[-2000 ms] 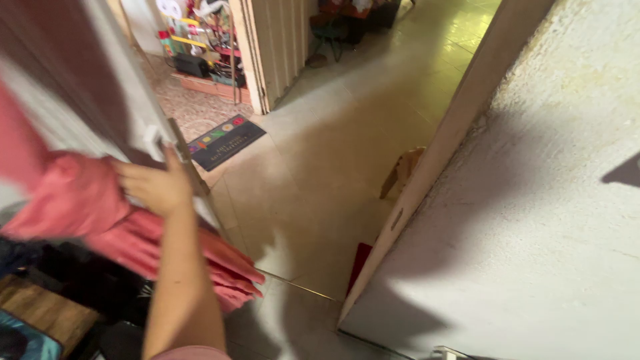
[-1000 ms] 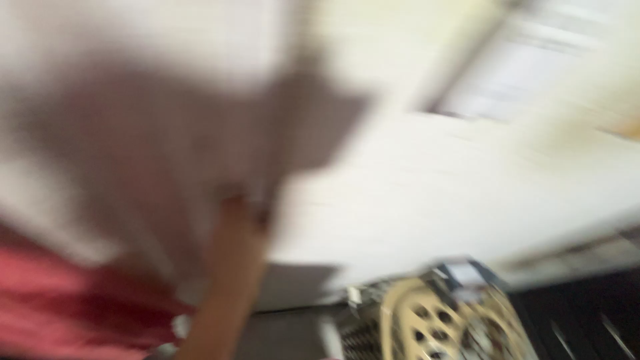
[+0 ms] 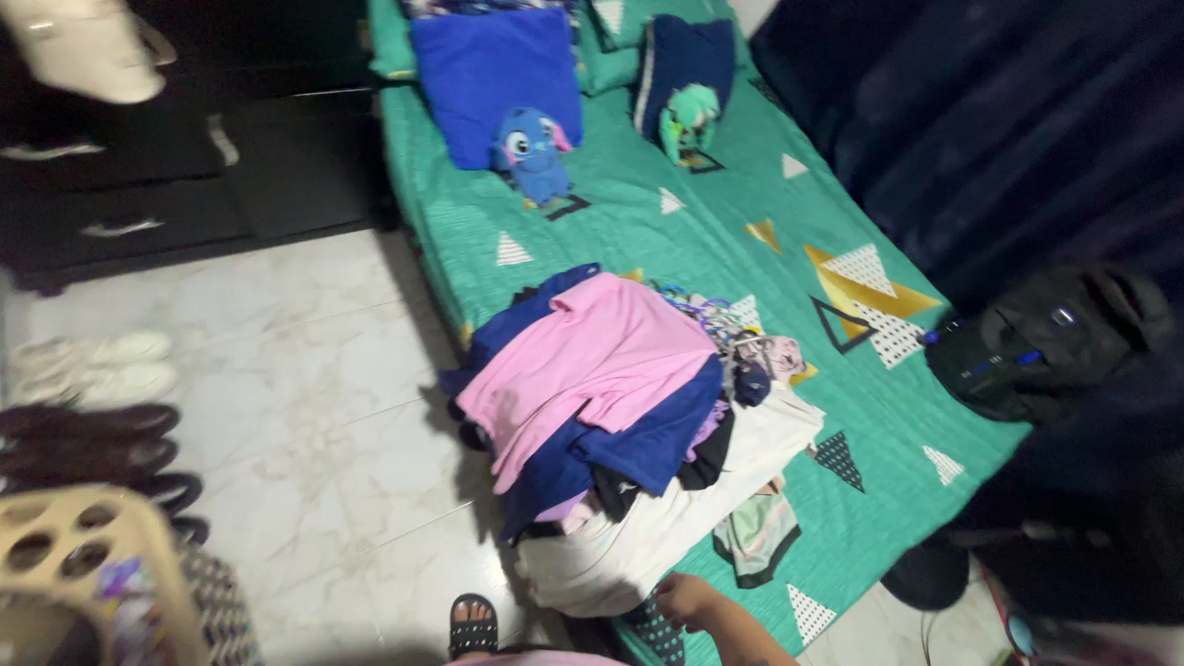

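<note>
At the lower edge of the bed, my right hand point(image 3: 683, 601) is beside a white garment point(image 3: 592, 564) at the bottom of a clothes pile; its fingers are curled, and whether they grip anything is unclear. A pink shirt point(image 3: 592, 351) lies spread over a navy blue garment point(image 3: 647, 449) on top of the pile. Small patterned items point(image 3: 708, 310) and a folded printed cloth point(image 3: 777, 356) are at the pile's upper right. Green-and-black shorts point(image 3: 763, 536) lie just above my right hand. My left hand is outside the view.
The bed has a green patterned sheet point(image 3: 610, 217), a blue plush toy point(image 3: 535, 157), a green plush toy point(image 3: 689, 120) and pillows. A black backpack point(image 3: 1045, 342) rests at its right edge. On the tiled floor at left are shoes point(image 3: 120, 370) and a beige plastic basket point(image 3: 139, 536); a dark dresser point(image 3: 185, 194) stands behind.
The view has swung from a doorway past a wall to the bed. The reddish cloth near the arm two seconds ago is no longer seen at my hand.
</note>
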